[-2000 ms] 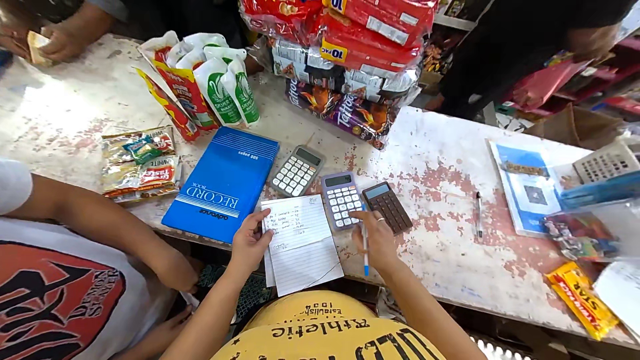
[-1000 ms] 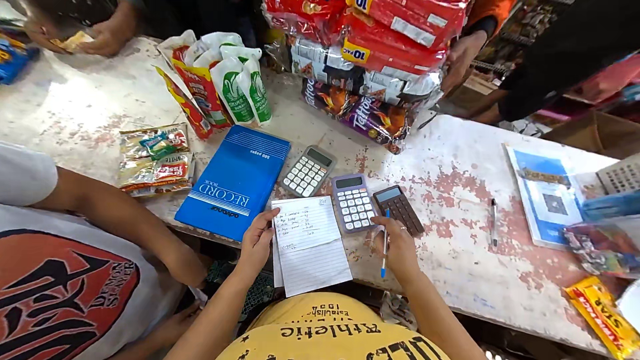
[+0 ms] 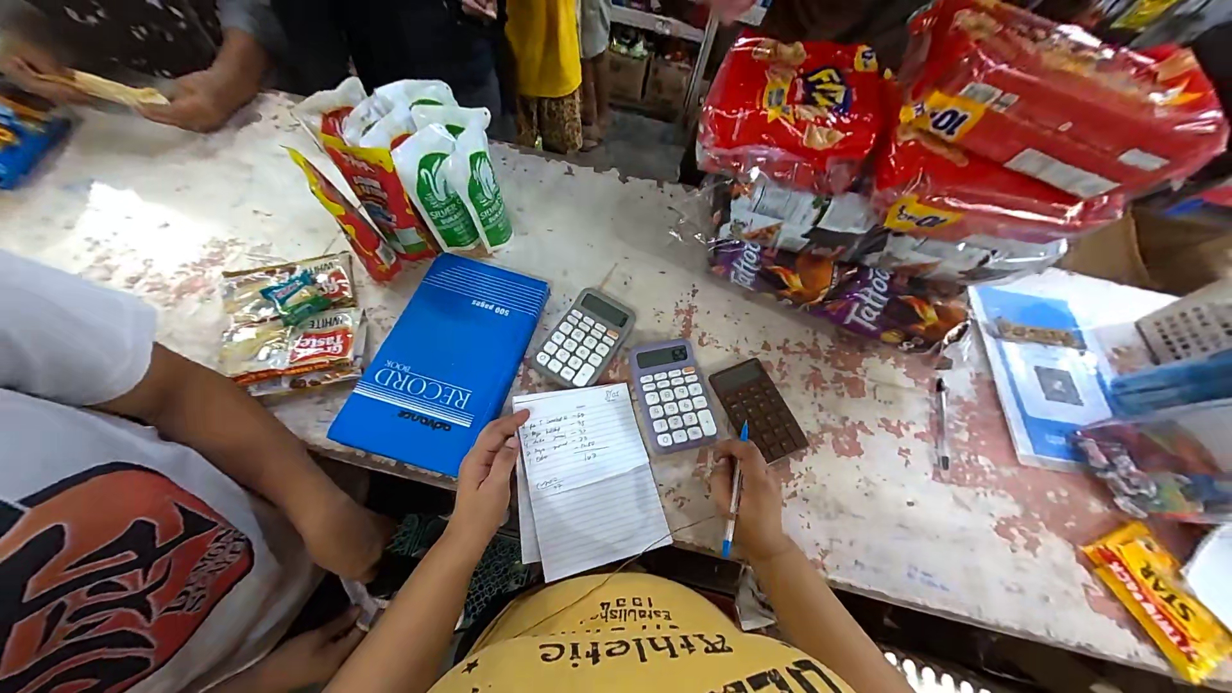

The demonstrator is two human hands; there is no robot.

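My left hand (image 3: 489,472) holds the left edge of handwritten lined paper sheets (image 3: 602,510), which lie partly over the counter's near edge. In my right hand (image 3: 749,496) is a blue-and-white ballpoint pen (image 3: 736,496), held beside the paper. Just above that hand lies a brown calculator (image 3: 758,410). A purple calculator (image 3: 672,397) sits between it and the paper, and a grey calculator (image 3: 583,339) rests to their left. Left of the paper lies a blue record book (image 3: 441,364).
Snack packs (image 3: 294,322) and upright pouches (image 3: 423,173) stand at left on the worn counter (image 3: 616,221). Stacked red biscuit packs (image 3: 1020,106) are at the back right. A second pen (image 3: 941,423), blue printed sheet (image 3: 1039,385) and yellow packet (image 3: 1155,602) lie right. People stand left and behind.
My right hand, holding the pen, has moved off the purple calculator's lower edge, where it was two seconds ago. My left hand stays on the paper. The view has shifted.
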